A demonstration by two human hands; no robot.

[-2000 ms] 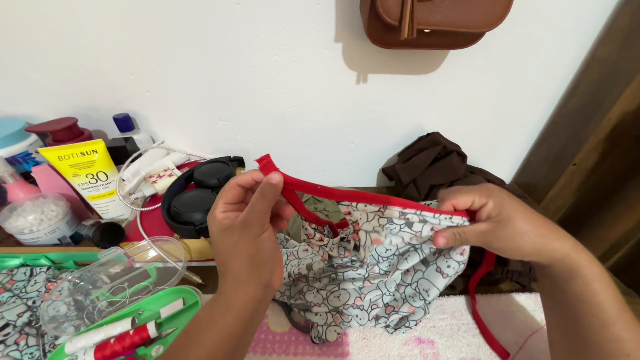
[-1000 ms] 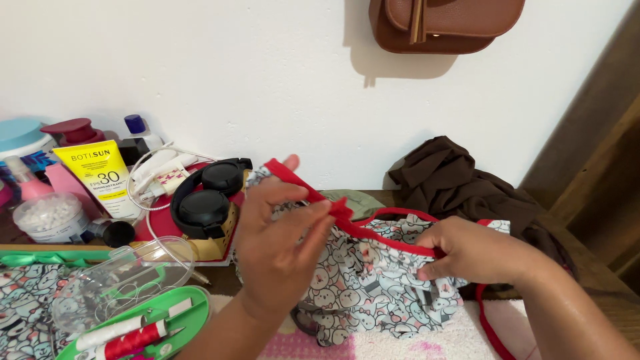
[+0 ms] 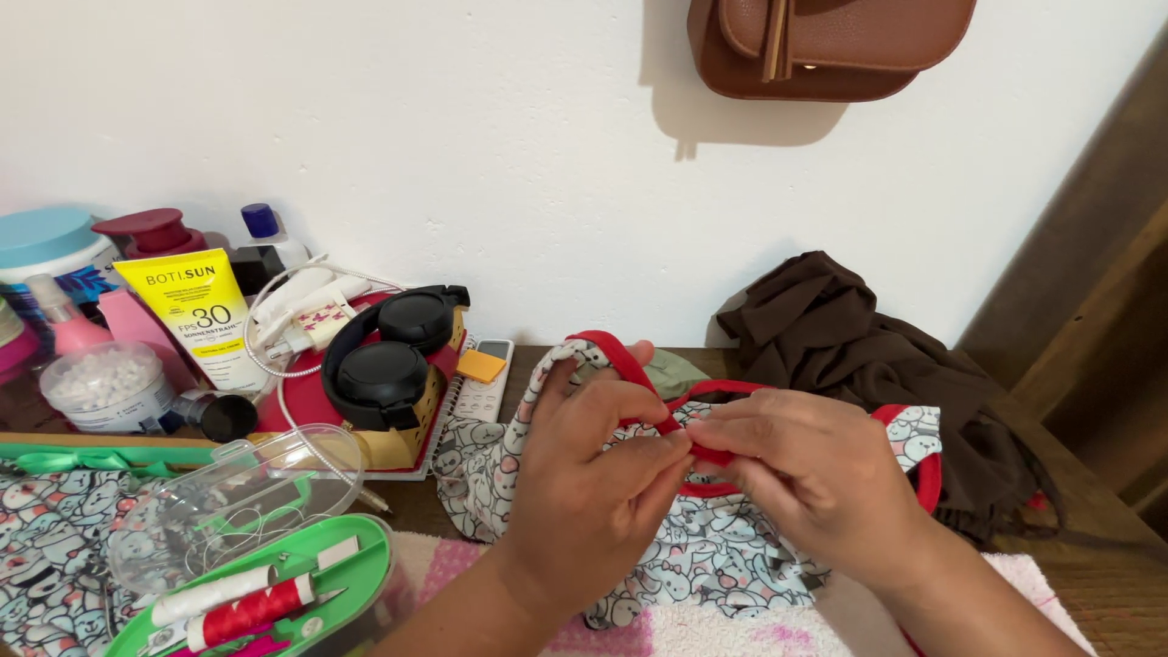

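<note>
White cloth printed with cartoon animals hangs between my hands, edged with red binding tape. My left hand pinches the red binding between thumb and fingers, with part of the cloth draped over its back. Close against it, my right hand grips the same red binding, fingertips almost touching those of the left. Whether a pin or needle is between the fingers cannot be seen. A green sewing box at lower left holds a red thread spool and a white thread spool.
A pink and white towel lies under the cloth. Brown fabric is heaped behind my right hand. Black headphones, a sunscreen tube, a remote control and several containers stand at left. A brown leather bag hangs on the wall.
Two seconds ago my hands were apart, holding the red-bound edge stretched out. They have come together on the binding, and the cloth is now bunched and looped around my left hand.
</note>
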